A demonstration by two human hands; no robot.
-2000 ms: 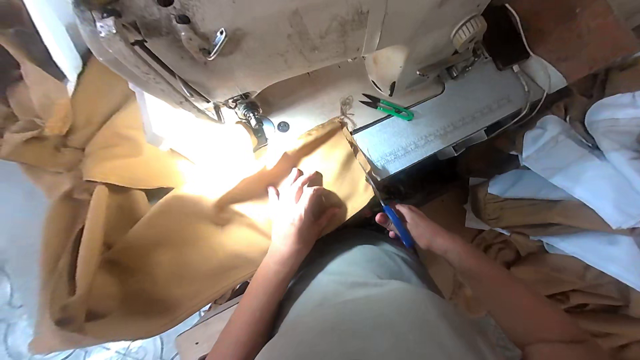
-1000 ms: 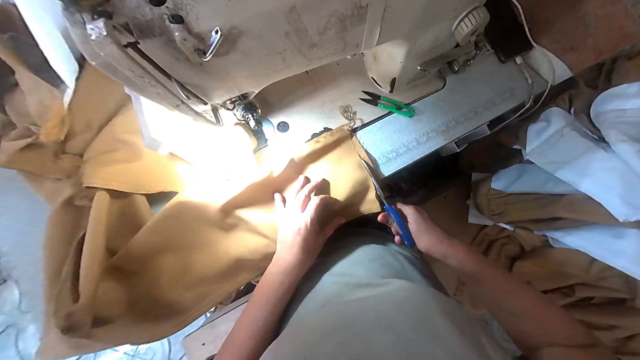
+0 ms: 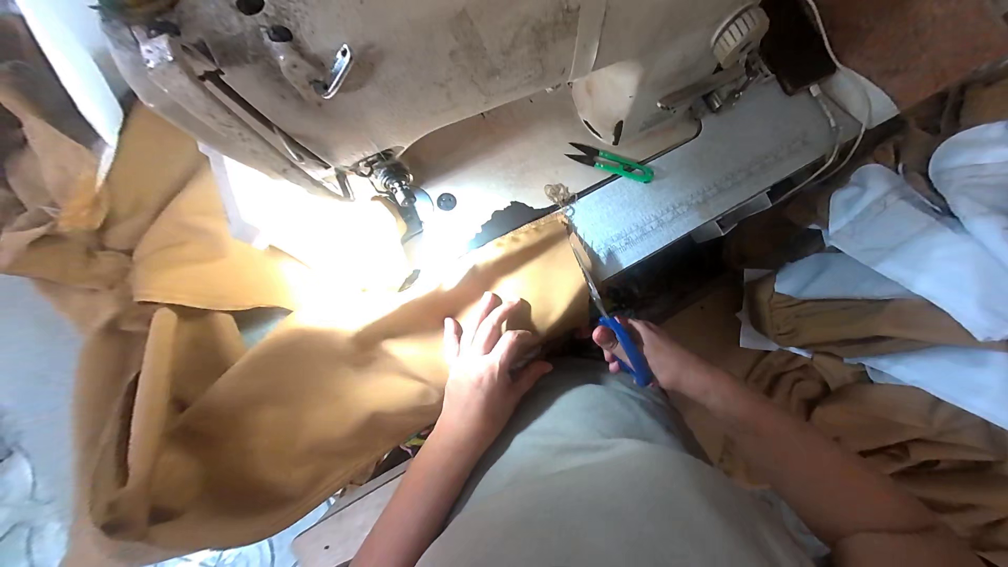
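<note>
Tan fabric (image 3: 315, 394) stretches from the left across the sewing machine's bed, its right end near my lap. My left hand (image 3: 488, 354) lies on top of it near that end, fingers somewhat spread and bent, pressing on the cloth. In my right hand (image 3: 642, 354) is a pair of scissors with blue handles (image 3: 628, 352). The blades run up along the fabric's right edge, towards its upper corner; whether they are fully together cannot be told. At that corner is a small tangle of thread (image 3: 559, 194).
The sewing machine (image 3: 472, 55) spans the top, with its lit needle area (image 3: 402, 197) left of centre. Green-handled thread snips (image 3: 622, 166) lie on the bed. White and tan cloth pieces (image 3: 890, 236) are heaped at the right, more tan cloth (image 3: 47, 205) at the left.
The scissors in my right hand have moved up along the fabric's right edge since the earliest frame, and the narrow strip there looks shorter. My left hand stays on the cloth, slightly shifted.
</note>
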